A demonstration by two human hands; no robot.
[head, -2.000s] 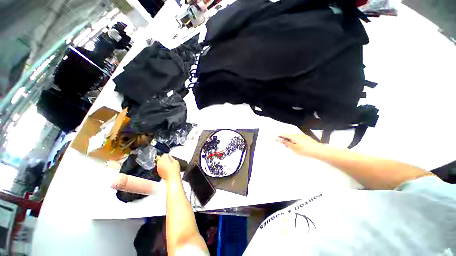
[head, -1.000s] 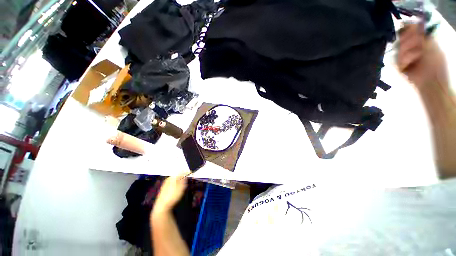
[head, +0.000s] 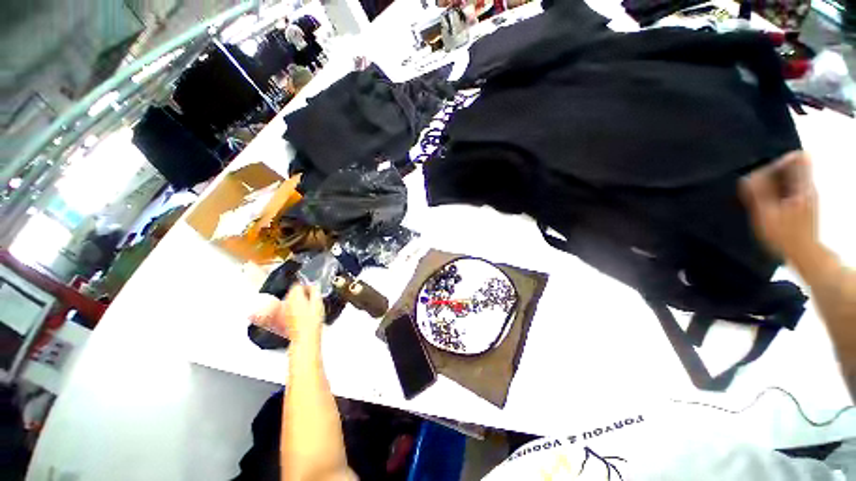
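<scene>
The black garment (head: 619, 122) lies spread over the table at centre and right, its straps hanging toward me. My right hand (head: 784, 193) is blurred, over the garment's right side; whether it holds something cannot be told. My left hand (head: 302, 308) is at the left, beside a clear plastic bag (head: 319, 272) and a pinkish cylinder (head: 270, 315); its grip is unclear. The round white plate (head: 488, 329) holds heaps of small dark trims (head: 446, 329) and a thin red stick (head: 445, 303), on a brown-grey mat (head: 497, 376).
A smartphone (head: 410, 355) lies against the mat, with a dark olive cylinder (head: 362, 295) beyond it. A shiny black plastic bag (head: 352, 199), folded black cloth (head: 347, 122) and an open cardboard box (head: 239, 195) stand at the left. A thin cable (head: 793, 399) lies at the lower right.
My left hand has moved up from the table's front edge to the items at the left. My right hand is now over the garment's right side. The camera view has shifted.
</scene>
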